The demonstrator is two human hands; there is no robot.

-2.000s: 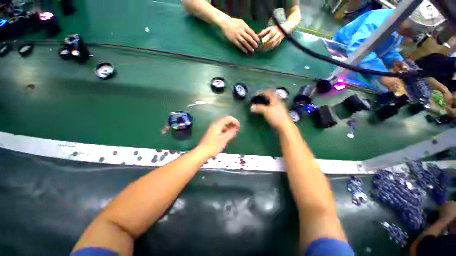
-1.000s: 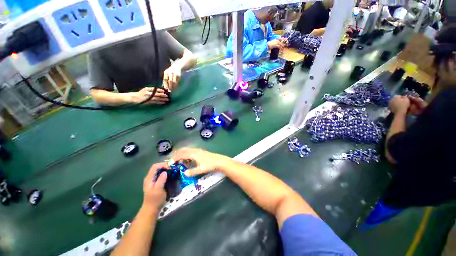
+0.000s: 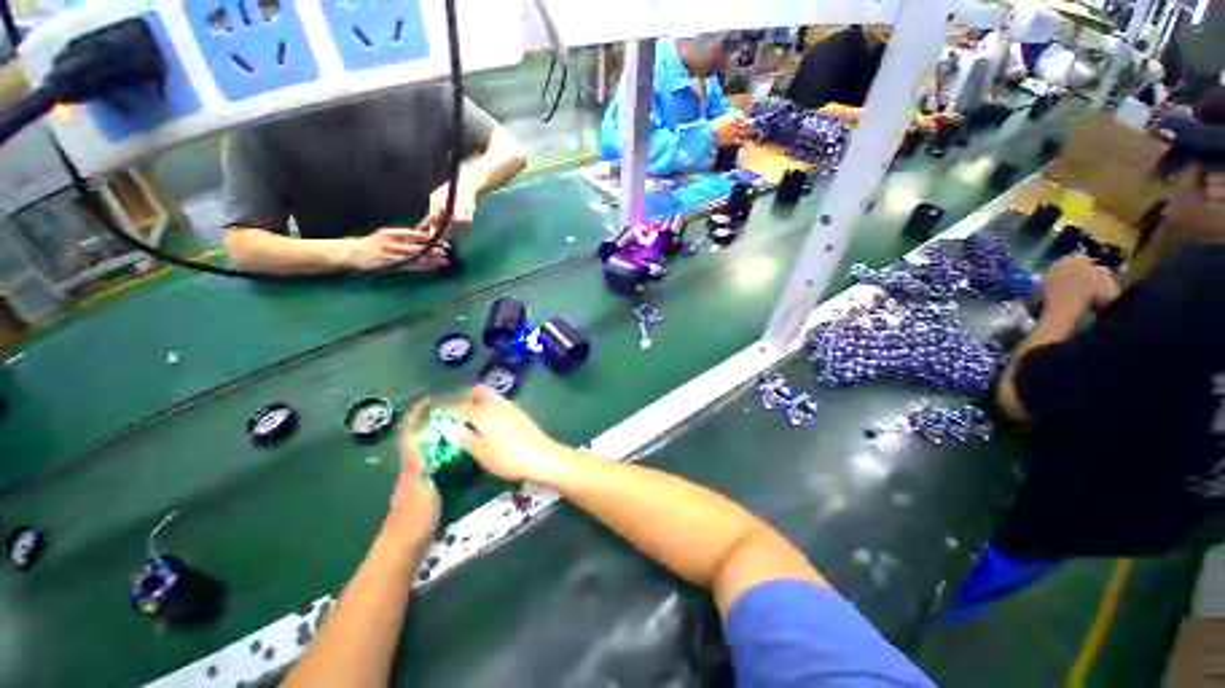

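My left hand (image 3: 414, 470) is around the left side of a unit with a green-glowing circuit board (image 3: 442, 441), held above the belt near the white rail. My right hand (image 3: 503, 434) touches the board from the right with its fingertips. The unit's body is mostly hidden by my hands and the glare. Ring covers lie just beyond, one (image 3: 367, 417) close to my left hand and another (image 3: 273, 423) farther left. A partly assembled unit (image 3: 157, 586) with a wire sticking up stands at the lower left.
Black housings (image 3: 564, 346) lie beyond my hands beside a blue light. The white rail (image 3: 645, 427) and an upright post (image 3: 844, 188) are at the right, with heaped wired boards (image 3: 903, 344) behind. A power strip (image 3: 269, 67) and black cable hang overhead. People work opposite and at right.
The board in my hands now glows green instead of blue. Parts on the belt have shifted left in view. Earlier, my hands were apart, with a dark part in my right hand.
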